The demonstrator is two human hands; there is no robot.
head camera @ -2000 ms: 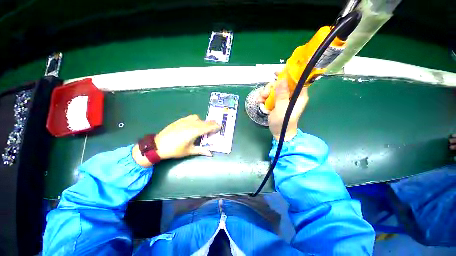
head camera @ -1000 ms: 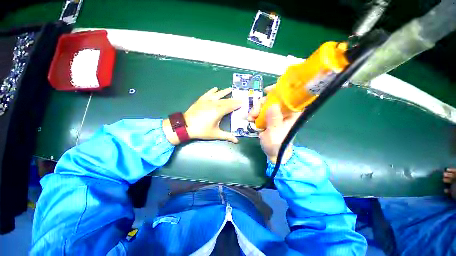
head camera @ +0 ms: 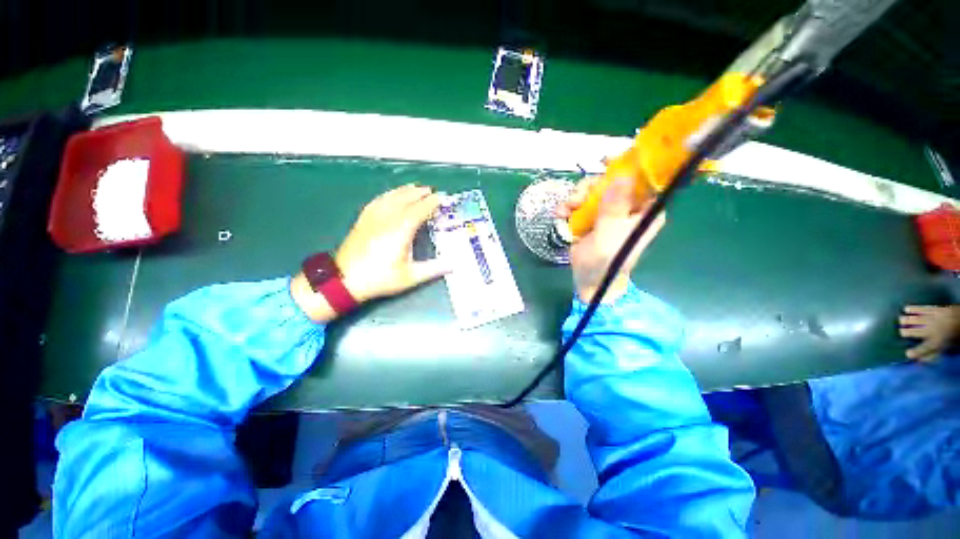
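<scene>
A phone assembly (head camera: pixel 481 265) lies tilted on the green bench, its circuit-board end away from me. My left hand (head camera: pixel 392 244) is at its left edge, thumb and fingers touching it near the board end. My right hand (head camera: pixel 614 237) is closed around the yellow-orange electric screwdriver (head camera: pixel 674 147). The screwdriver's tip is over the round grey screw dish (head camera: pixel 545 219), right of the phone assembly. The tip itself is partly hidden. Screws are too small to tell.
A red parts bin (head camera: pixel 163 190) with white contents (head camera: pixel 123 200) stands left. Phones (head camera: pixel 515 82) lie on the conveyor beyond the white rail (head camera: pixel 347 140). The black cord (head camera: pixel 632 244) hangs past my right hand. Another person's hand (head camera: pixel 928 331) and a red bin (head camera: pixel 940 238) are at far right.
My right hand has moved the screwdriver from the phone assembly to the screw dish. The phone assembly is now turned at an angle. My left hand has shifted toward its board end.
</scene>
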